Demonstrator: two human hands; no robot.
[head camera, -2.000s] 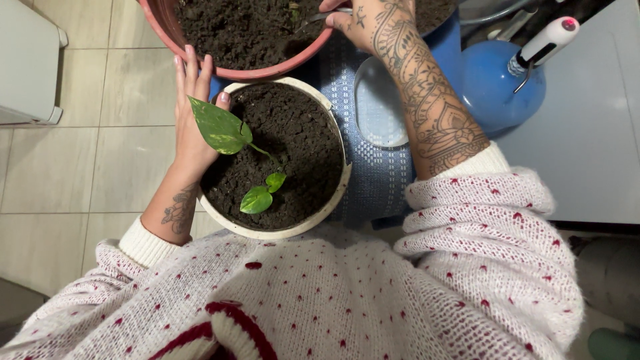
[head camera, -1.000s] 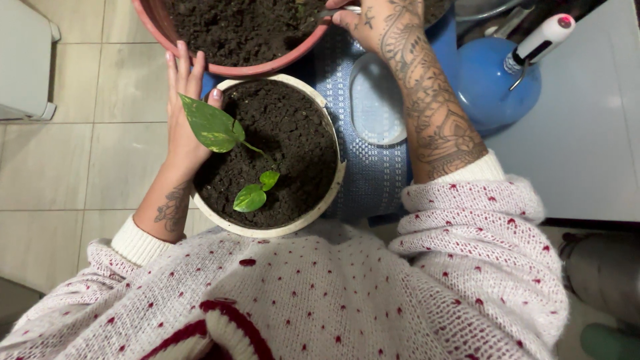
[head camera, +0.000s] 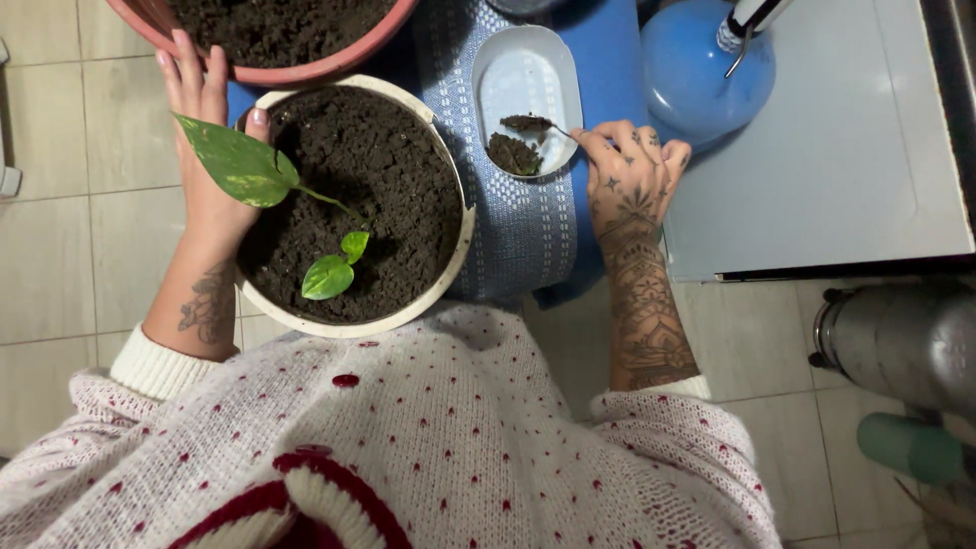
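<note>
My right hand (head camera: 629, 171) grips the handle of a small metal spoon (head camera: 564, 133). Its bowl, heaped with dark soil, is over a clear plastic tub (head camera: 526, 65), where a clump of soil (head camera: 515, 155) lies at the near end. My left hand (head camera: 210, 152) rests with spread fingers at the left rim of a round white pot (head camera: 457, 255), its fingertips by the red-brown pot. The white pot is full of dark soil (head camera: 404, 168). A plant with one large variegated leaf (head camera: 236, 162) and two small bright leaves (head camera: 328, 277) stands in it; the large leaf partly covers my left hand.
A larger red-brown pot (head camera: 305, 75) of soil stands beyond the white one. Beneath the tub is a blue woven cloth (head camera: 518, 236). A blue spray bottle (head camera: 705, 72) stands right of it, beside a grey surface (head camera: 823, 168). A metal cylinder (head camera: 900, 343) lies lower right.
My right hand has moved from the red-brown pot toward me, to the right side of the plastic tub, with the spoon. Soil now lies in the tub. My left hand stays at the white pot.
</note>
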